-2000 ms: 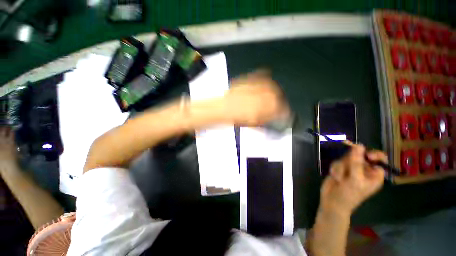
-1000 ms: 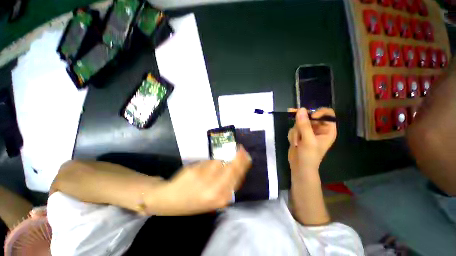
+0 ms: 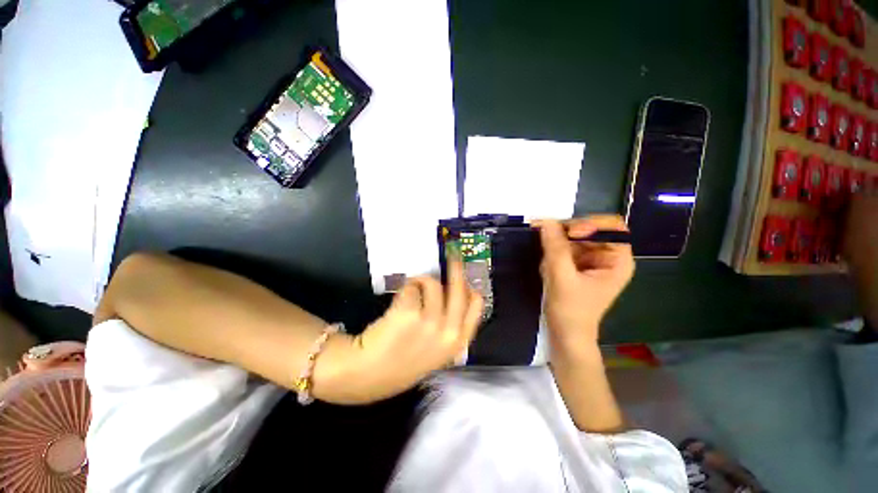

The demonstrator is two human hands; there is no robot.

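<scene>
A device unit with a green and silver board (image 3: 476,272) lies over the left part of the black adhesive sheet (image 3: 515,308), on its white liner. My left hand (image 3: 424,323) holds the unit from its left side, a finger over the board. My right hand (image 3: 587,274) grips dark tweezers (image 3: 602,236), pointing left. Their tip is at the unit's top edge, where a small dark piece shows; the exact contact is too small to tell. Another open unit (image 3: 303,117) lies apart, upper left.
A smartphone (image 3: 668,178) lies to the right. A tray of red parts (image 3: 759,144) stands far right, with another person's arm there. A long white liner strip (image 3: 400,125), white sheets (image 3: 67,154), piled units (image 3: 178,24) and a pink fan (image 3: 43,424) are to the left.
The tweezers, with a dark piece at the tip, have come from above the sheet to the unit's top edge. The unit and my left hand have shifted slightly right over the sheet. The view has shifted.
</scene>
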